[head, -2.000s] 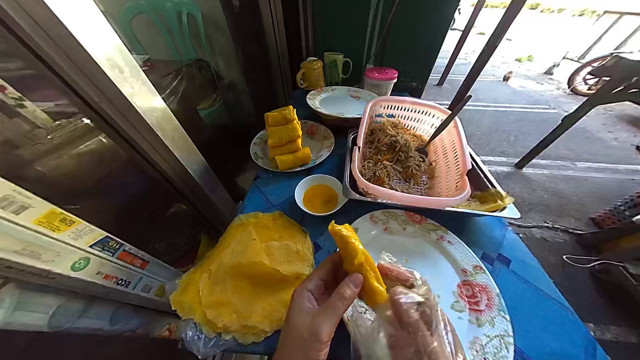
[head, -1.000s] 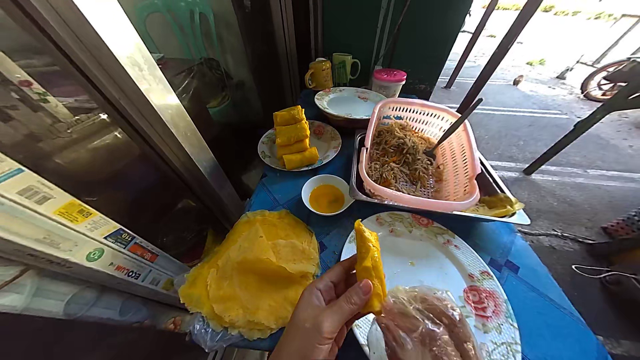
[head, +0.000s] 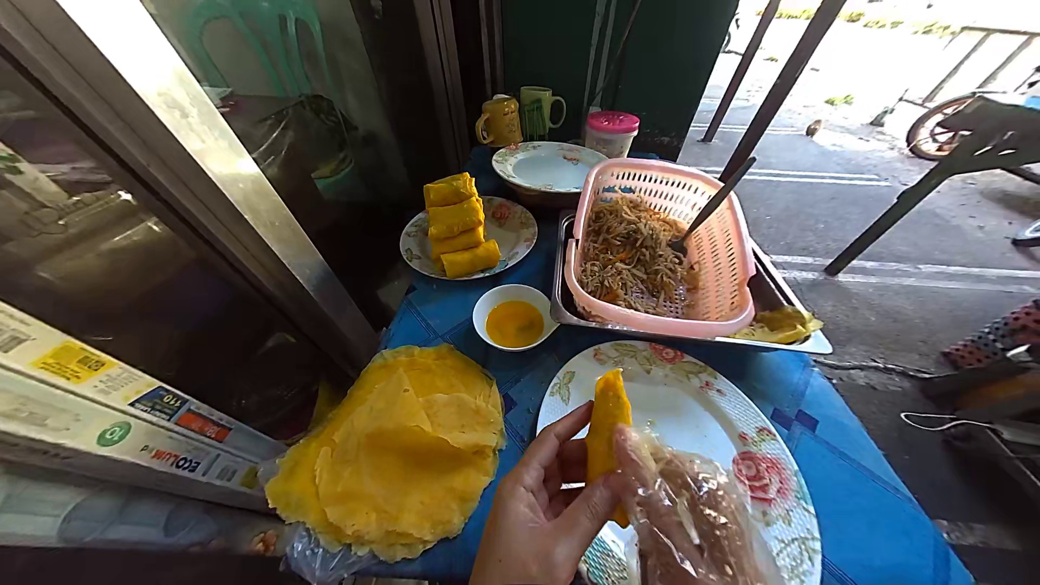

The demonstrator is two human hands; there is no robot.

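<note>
A yellow rolled wrapper (head: 608, 422) stands upright over a large floral plate (head: 691, 390). My left hand (head: 540, 504) holds it between thumb and fingers. My right hand (head: 682, 512), in a clear plastic bag, touches the roll from the right; its fingertips press the roll's side. Left of my hands lies a stack of round yellow wrappers (head: 398, 455). A small white bowl (head: 481, 313) of orange-yellow liquid (head: 515, 323) sits beyond them. Several finished yellow rolls (head: 455, 219) are piled on a floral plate (head: 520, 231). A pink basket (head: 723, 260) holds noodle filling (head: 630, 252) with a dark-handled utensil (head: 719, 199).
Under the basket is a metal tray (head: 812, 343) with a yellow-green scrap (head: 784, 325). At the back stand another plate (head: 548, 166), two mugs (head: 499, 122) and a pink-lidded container (head: 612, 134). A metal-framed glass door (head: 227, 179) and long boxes (head: 122, 414) border the left side.
My bagged right hand has come back up against the roll, after being lower and to its right one second ago. My left hand keeps hold of the roll, which stands more upright than two seconds ago.
</note>
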